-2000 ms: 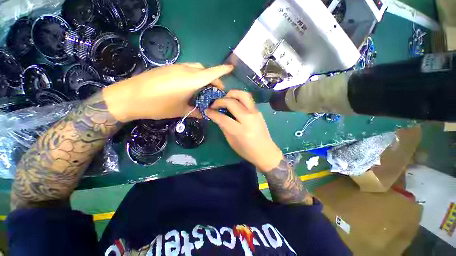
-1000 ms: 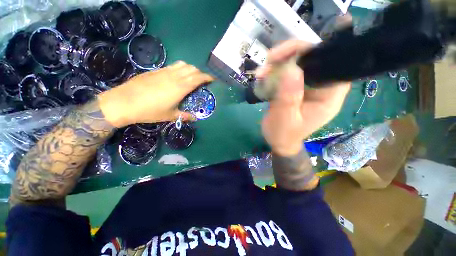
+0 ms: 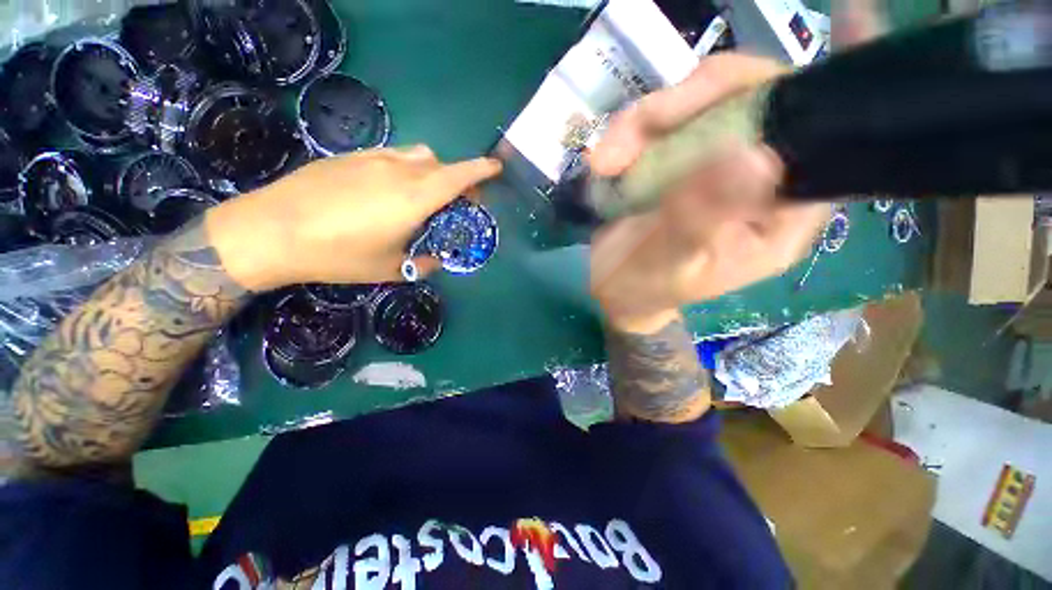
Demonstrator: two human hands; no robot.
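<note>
My left hand [image 3: 335, 219] holds a small round housing with a blue circuit board [image 3: 465, 237] in it, face up, just above the green bench. A pale lead with a small white end [image 3: 410, 270] hangs at its left edge. My right hand [image 3: 692, 196], slightly blurred, grips the beige wrapped part of the electric screwdriver [image 3: 900, 127]. The screwdriver lies across the view from the right, its tip side pointing left at the screw feeder's near end. The bit is blurred and cannot be made out. The screw feeder [image 3: 611, 69] is partly hidden by my right hand.
Glossy black housings [image 3: 239, 133] are piled at left, with clear plastic bag [image 3: 69, 288] around them. Two more housings lie below my left hand. Circuit boards with leads [image 3: 833, 231] lie at right. A silvery bundle [image 3: 790, 357] and cardboard boxes [image 3: 808, 490] are at the lower right.
My right hand has left the board and taken hold of the screwdriver's beige grip. The blue board face now shows uncovered in my left hand. The view has shifted a little.
</note>
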